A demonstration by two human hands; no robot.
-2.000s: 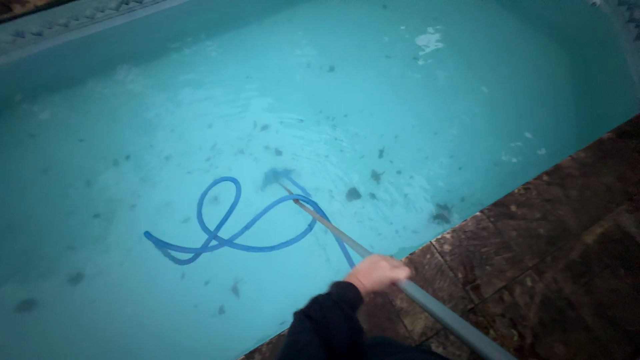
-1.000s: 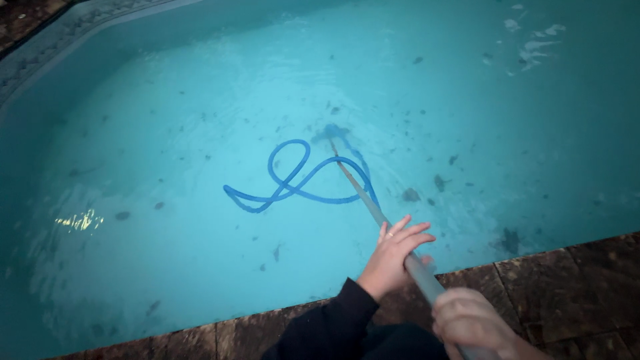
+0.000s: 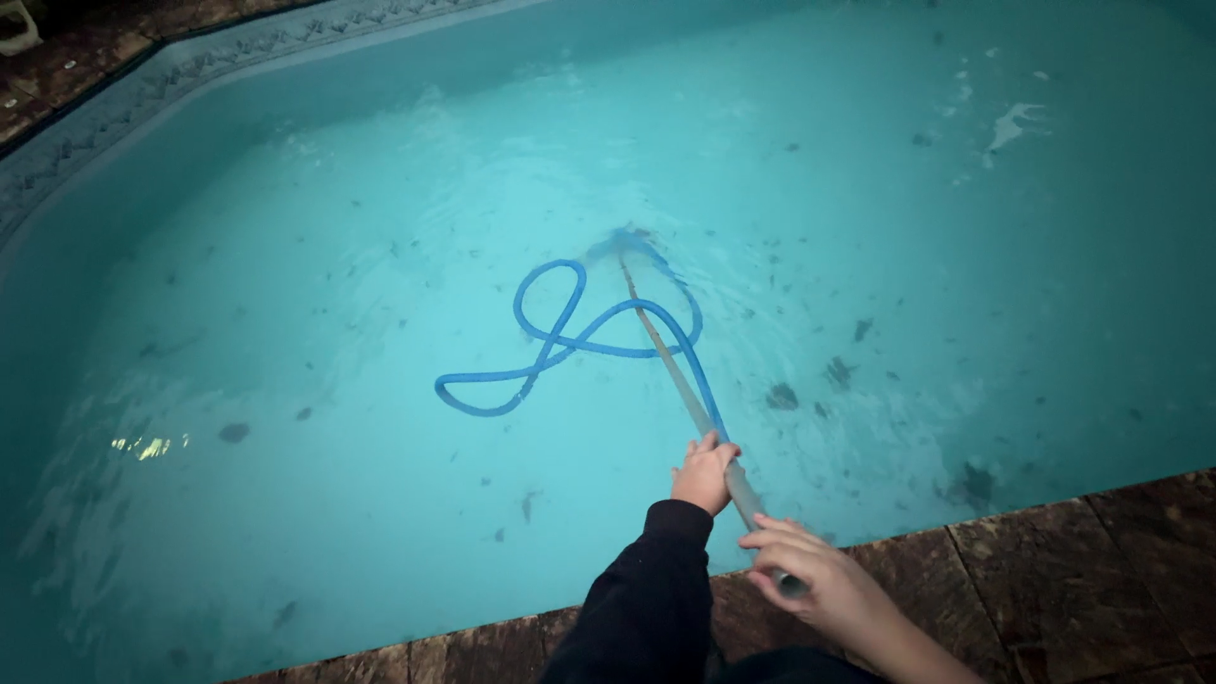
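Note:
A long metal pole [image 3: 679,378] slants from the pool edge down into the water. My left hand [image 3: 704,473], below a dark sleeve, grips it partway along. Near its hollow upper end, my right hand [image 3: 807,570] is around the pole with its fingers partly extended. At the far end of the pole, a blue pool vacuum head [image 3: 622,243] shows blurred under the water. A blue hose [image 3: 484,378] lies in loops in the water, crosses the pole and runs back toward my left hand, where it passes out of sight.
Brown stone coping [image 3: 902,589] borders the near side of the pool. Dark patches of debris [image 3: 784,396] are scattered on the pool floor. A patterned border [image 3: 237,49] runs along the far wall at the upper left, with more paving beyond it.
The right hand, not seen in the first frame, came onto the pole by the second. Since then more of the pole has gone out over the water, and its upper end now shows at my right hand.

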